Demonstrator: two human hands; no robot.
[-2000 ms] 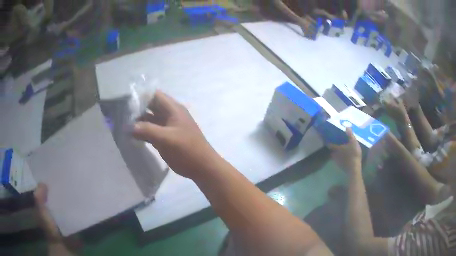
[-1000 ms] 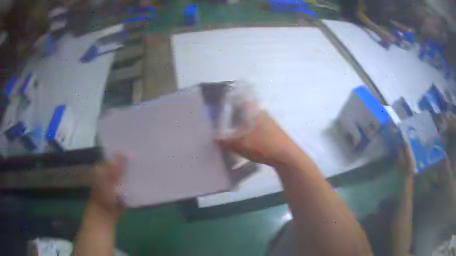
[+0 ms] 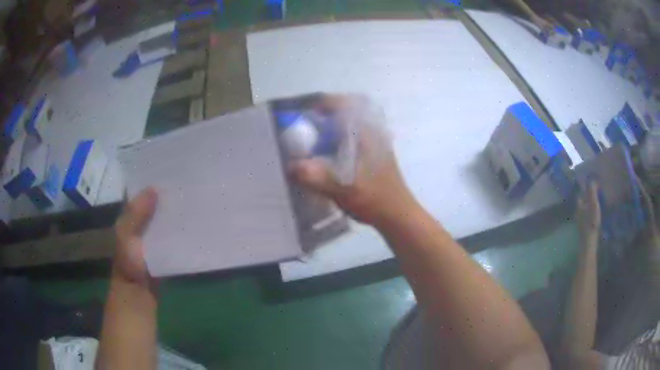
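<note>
My left hand (image 3: 136, 235) holds the closed-looking left end of a plain white inner box (image 3: 213, 191), thumb on its broad face. The box is tilted, its open side facing right. A small fan (image 3: 298, 136) with blue blades and a white round hub shows at that open side. My right hand (image 3: 354, 177) grips the fan at the opening, with a clear crinkled plastic bag (image 3: 367, 130) around its fingers. The fan's lower part is hidden by my fingers and the box. A narrow whitish item lies inside the box below my right hand; it is too blurred to name.
A white board table (image 3: 427, 87) lies ahead. A blue-and-white retail box (image 3: 517, 152) stands at its right edge. Another person's hand (image 3: 588, 209) holds a printed carton at the right. More retail boxes (image 3: 85, 172) stand on the left table. Green floor (image 3: 347, 318) shows below.
The view has swung left since the oldest frame, and both hands and the box sit more centrally. The fan's blue blades and white hub now show clearly at the box opening.
</note>
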